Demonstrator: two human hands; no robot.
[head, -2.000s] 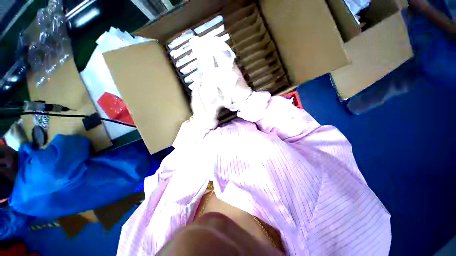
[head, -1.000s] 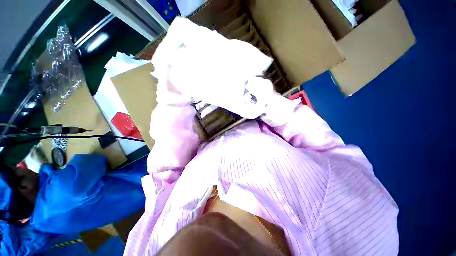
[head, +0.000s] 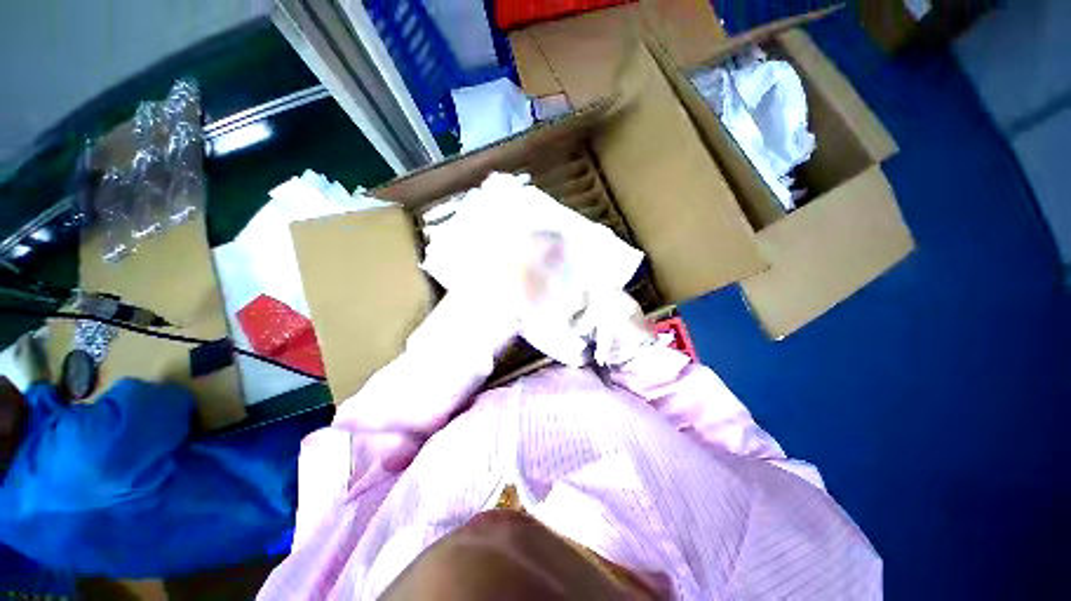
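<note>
A white wrapping sheet (head: 476, 241) lies spread over the open packing carton (head: 364, 264), straight in front of me. Both my hands are over it, close together and washed out by glare. My left hand (head: 605, 323) is at the sheet's right lower side, and my right hand (head: 511, 299) is beside it. A small greyish, blurred thing (head: 547, 256) shows at the fingers; I cannot tell what it is. Brown carton dividers (head: 576, 182) show behind the sheet. The finger poses are too bright to read.
A second carton (head: 828, 252) with crumpled white sheets (head: 763, 117) stands at the right. At the left are a red plastic piece (head: 280, 333), clear plastic packaging (head: 153, 176) and a coworker's blue sleeve (head: 141, 470). A blue crate (head: 411, 53) is beyond the carton.
Two seconds ago my hands were over the wrapped bundles in the carton. A white sheet then came over it, raised and large, and now lies lower and flatter. The view has shifted.
</note>
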